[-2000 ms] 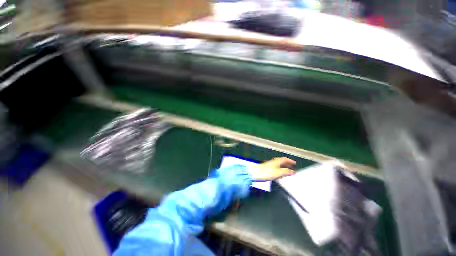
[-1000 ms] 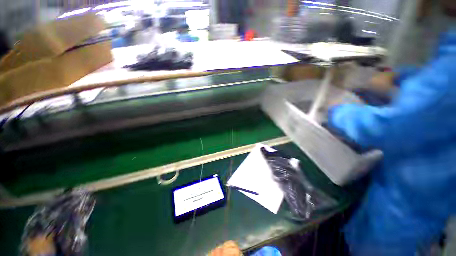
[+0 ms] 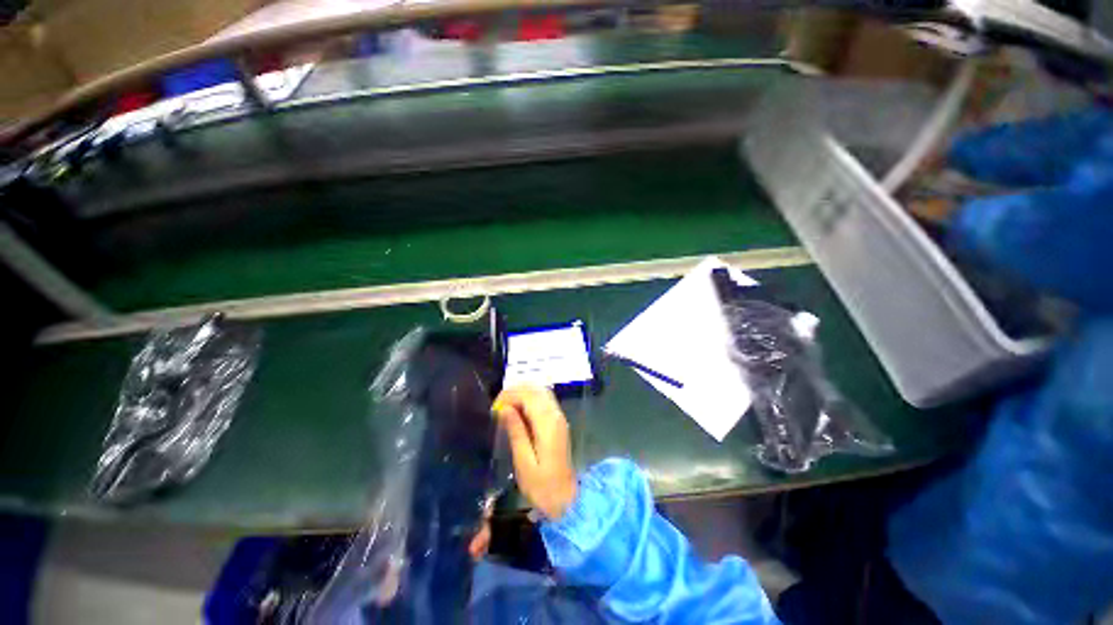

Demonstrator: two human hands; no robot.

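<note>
A black button panel (image 3: 449,427), partly in a loose clear bag (image 3: 381,488), is held upright over the bench's near edge. My left hand (image 3: 481,537) is mostly hidden behind its lower part and grips it; only some fingers show. My right hand (image 3: 537,449) is at the panel's right edge, fingertips together at a small yellow spot; I cannot tell whether it grips a wire or plug. The tablet (image 3: 548,357), its screen lit white, lies flat just beyond my right hand.
A bagged panel (image 3: 177,409) lies at left, another (image 3: 781,385) at right over white paper (image 3: 696,354) with a pen (image 3: 644,368). A cream ring (image 3: 465,303) is by the pale rail. A blue crate (image 3: 232,584) is below. A white tote (image 3: 903,287) and a person in blue (image 3: 1025,488) are right.
The view has swung back left and down. A panel now stands in front of me, held by my left hand. My right hand has come up from the bench edge to the panel.
</note>
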